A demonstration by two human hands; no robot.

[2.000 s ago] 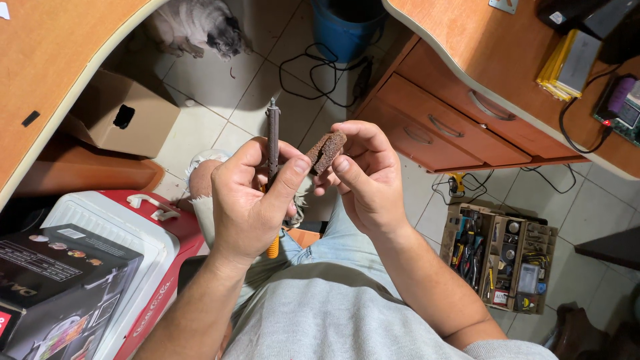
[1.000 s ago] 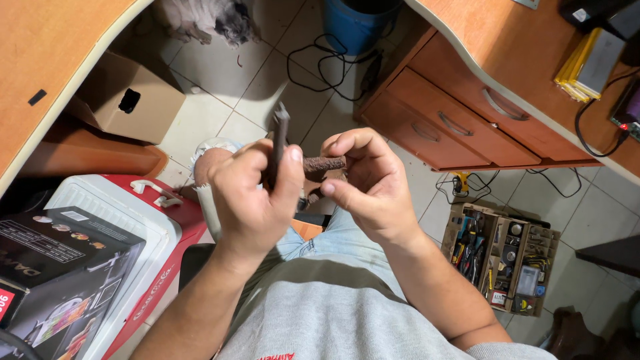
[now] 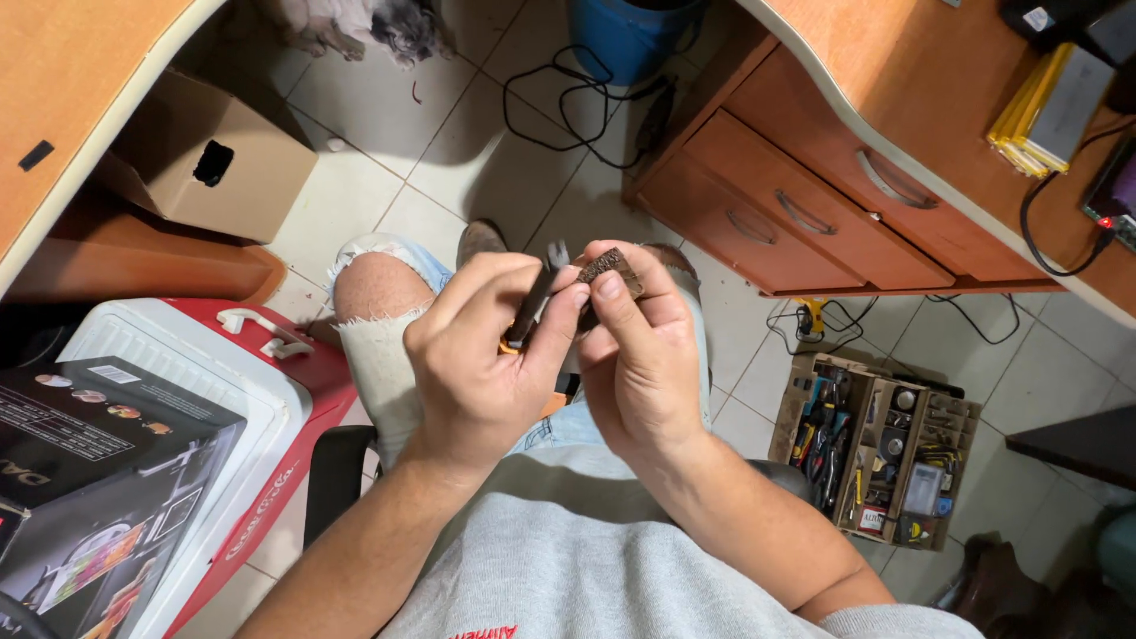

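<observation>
Over my lap, my left hand is closed around a dark, narrow tool with a forked grey metal tip pointing up and an orange part low near the palm. My right hand grips a small dark brown, rough-textured piece between thumb and fingers. The left fingertips reach this piece too, so both hands meet at it. Fingers cover much of both objects, and I cannot tell exactly what the rough piece is.
A wooden desk with drawers stands right, an open toolbox below it. A cardboard box, a red and white cooler and a printed box are left. Beyond are a blue bucket, black cable and a dog.
The rough piece, angled up in my right hand two seconds ago and roughly level one second ago, has been turned. The tool in my left hand now leans to the right.
</observation>
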